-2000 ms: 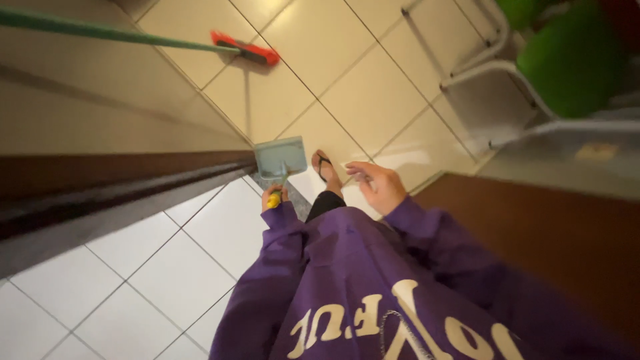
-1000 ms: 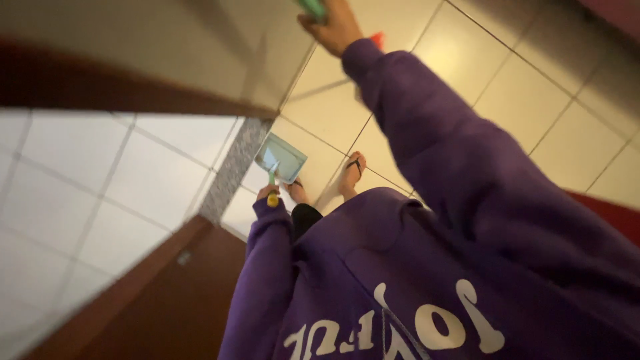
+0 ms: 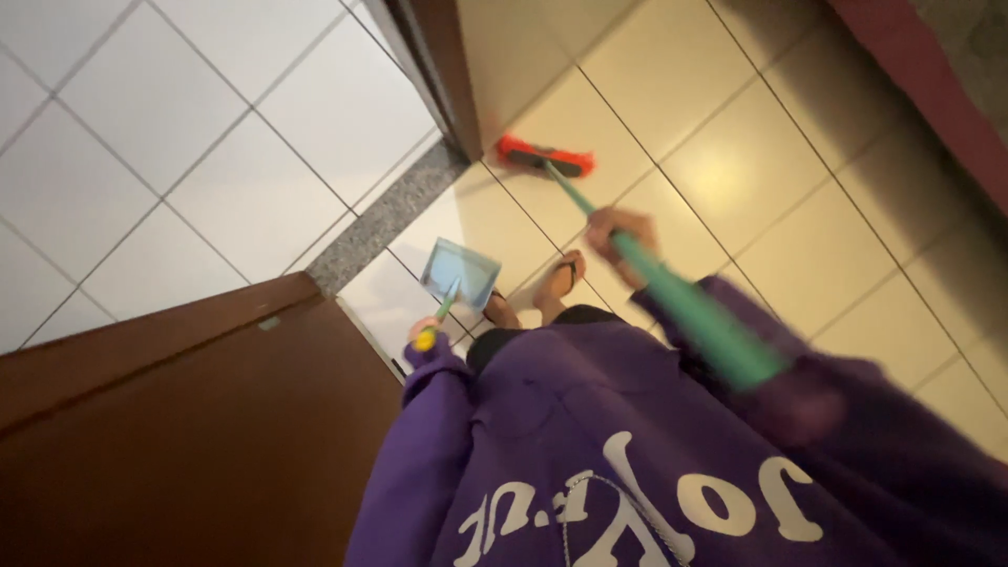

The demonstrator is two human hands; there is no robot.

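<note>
My left hand (image 3: 426, 331) grips the green, yellow-ended handle of a light blue dustpan (image 3: 465, 274), held low beside my feet. The green broom handle (image 3: 685, 307) is in my right hand (image 3: 622, 236) and slants up toward the camera, somewhat blurred. At its far end the broom head (image 3: 545, 156), with red bristles and a dark block, is at the tiled floor by the wall corner. Whether all its bristles touch the floor cannot be told.
A brown wooden door (image 3: 236, 425) stands at lower left. A grey speckled threshold (image 3: 386, 216) divides white tiles (image 3: 260, 157) from cream tiles (image 3: 709, 118). The dark door frame (image 3: 441, 71) rises beyond the broom head. My sandalled foot (image 3: 564, 276) is near the dustpan.
Two seconds ago my right hand was empty and the broom stood apart from it; now that hand holds the handle. The dustpan has stayed in my left hand. The view has turned considerably.
</note>
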